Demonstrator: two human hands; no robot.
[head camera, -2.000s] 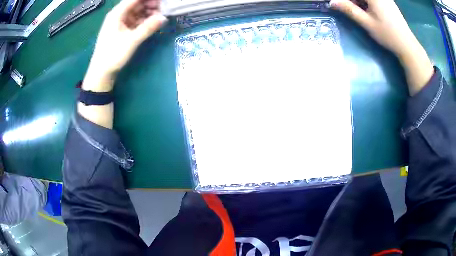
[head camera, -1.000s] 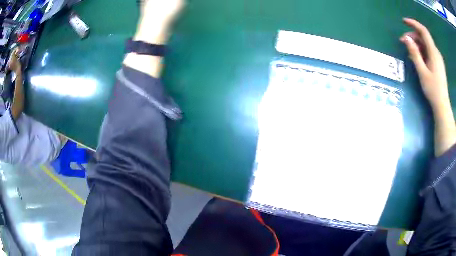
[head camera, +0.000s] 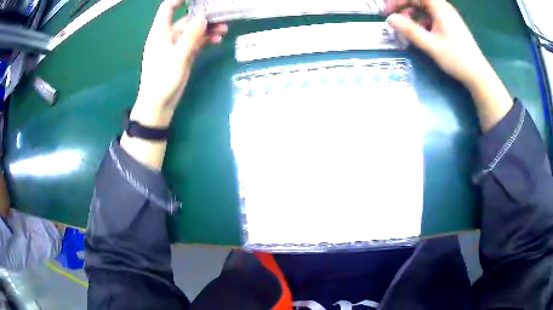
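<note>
A long pale grey bar spans the top edge of the view, partly cut off. My left hand grips its left end and my right hand grips its right end. A pale strip lies on the green surface just below the bar. Below the strip lies a clear blister tray, mostly covered by a bright white sheet. Only the tray's upper pockets and rims show. Fine detail on the bar is blurred.
The green bench curves around the tray. A small pale part lies at the far left. A white strip runs along the upper left. Another person's sleeve and a blue object are at the lower left.
A second ago my left hand was further left along the bench and my right hand was open beside the pale strip. Now both hold a bar above that strip. The view has turned back.
</note>
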